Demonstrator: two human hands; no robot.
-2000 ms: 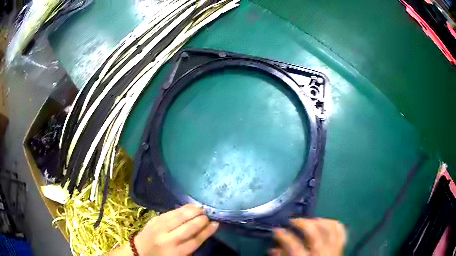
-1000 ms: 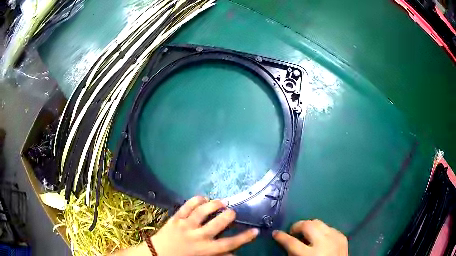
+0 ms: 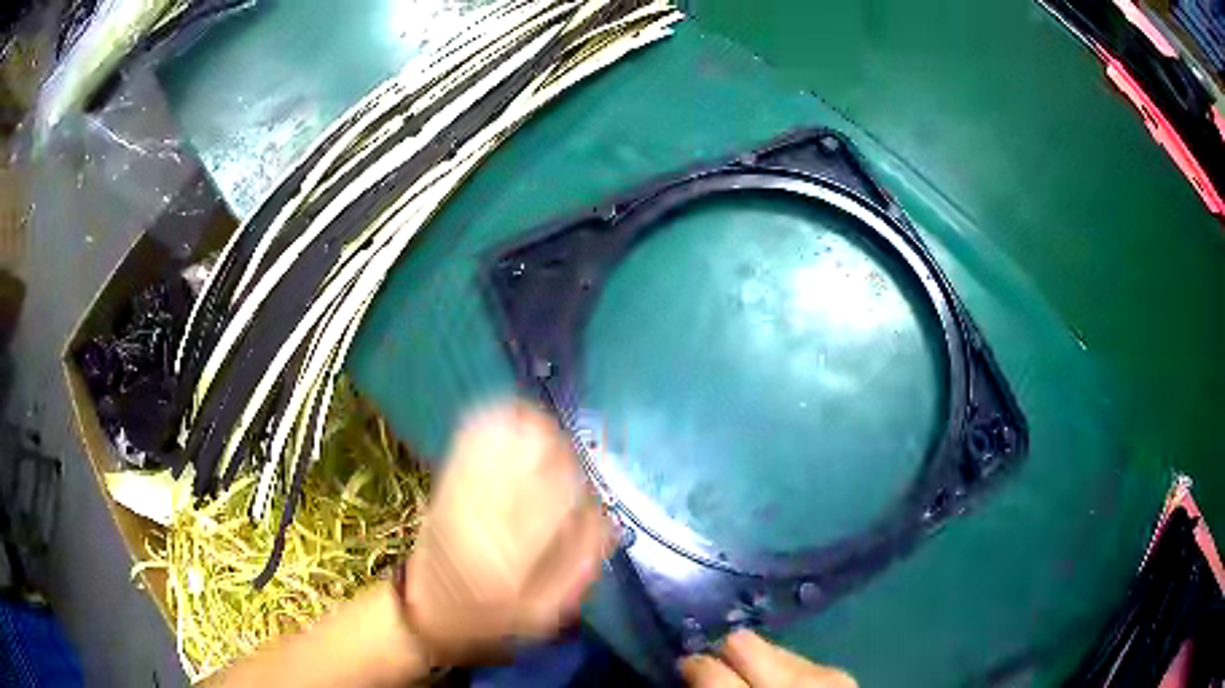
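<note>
The black plastic frame (image 3: 961, 336) with its large round opening lies on the green mat, turned so one corner points toward me. My left hand (image 3: 504, 531) is blurred at the frame's lower left edge; I cannot tell if it holds anything. My right hand (image 3: 766, 665) is cut off by the bottom edge of the picture, with its fingertips on the frame's near corner. No sealing strip can be made out in either hand.
A fanned bundle of black and pale foam strips (image 3: 343, 222) lies at left. Its ends hang over a cardboard box (image 3: 101, 464) with yellow liner waste (image 3: 289, 591) and dark scraps. Black parts (image 3: 1155, 605) lie on pink sheet at lower right. Clear plastic is at upper left.
The frame has turned clockwise and moved right. My left hand has moved up and left to its left edge. My right hand has moved slightly left and down onto its near corner.
</note>
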